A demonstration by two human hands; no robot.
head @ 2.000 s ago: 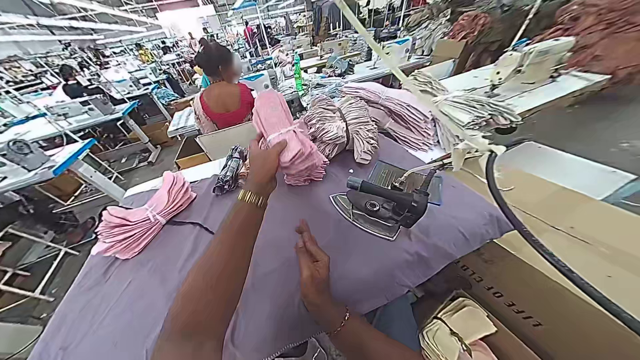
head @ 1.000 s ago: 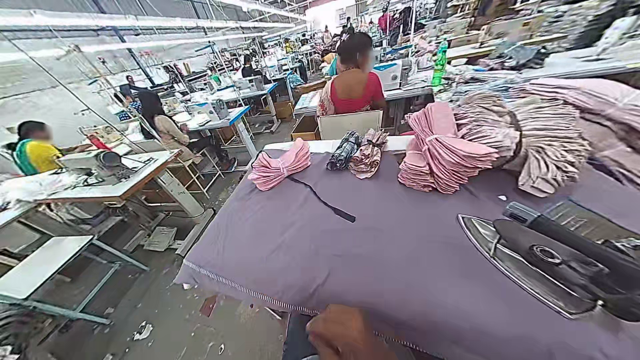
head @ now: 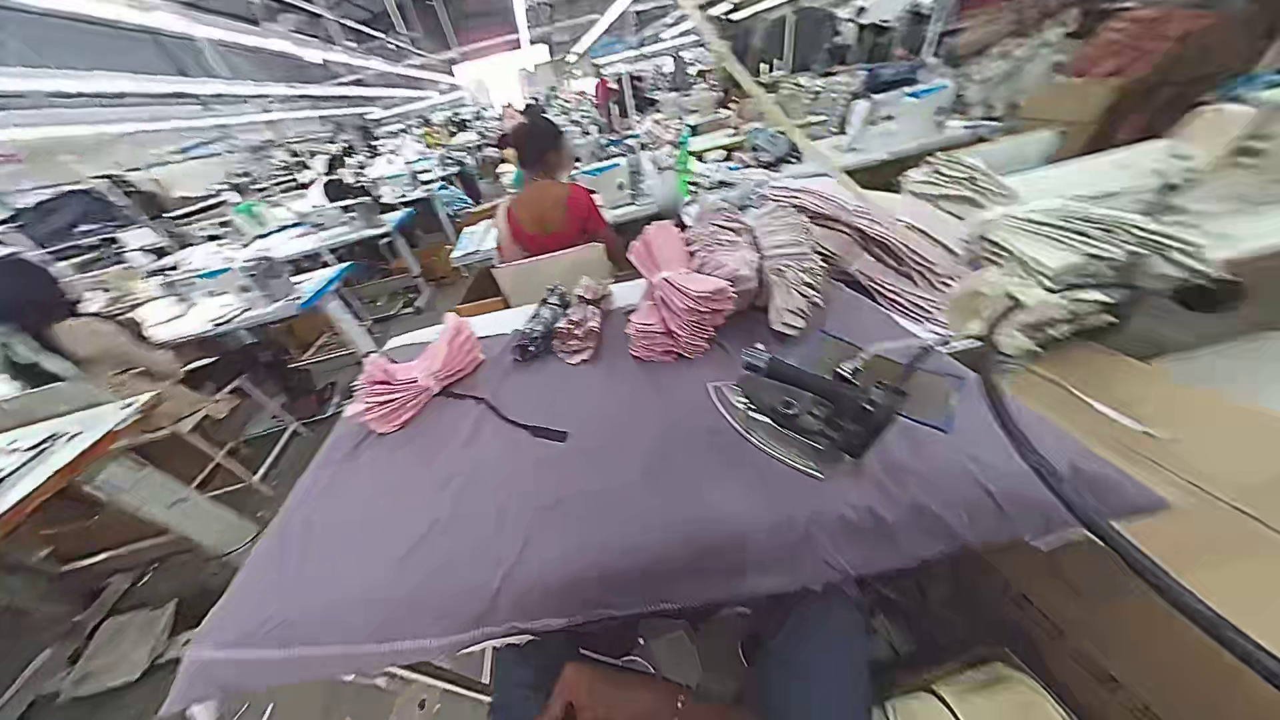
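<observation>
My right hand, with a thin bracelet at its wrist, is low at the bottom edge, below the near edge of the purple cloth-covered ironing table. Its fingers are partly cut off, so its grip does not show. My left hand is out of view. An electric iron lies on the table's right side, partly over a dark flat pad. Pink tied fabric bundles stand at the back left and back middle. Between them are a dark bundle and a patterned one.
More fabric stacks line the back right. A thick black hose runs down the right side past cardboard. A dark strap lies on the cloth. Beyond the table a person in red sits, back turned.
Two seconds ago my left hand held the back-middle pink bundle; that bundle now stands free and the hand is out of view. My right hand has dropped from over the table to below its near edge.
</observation>
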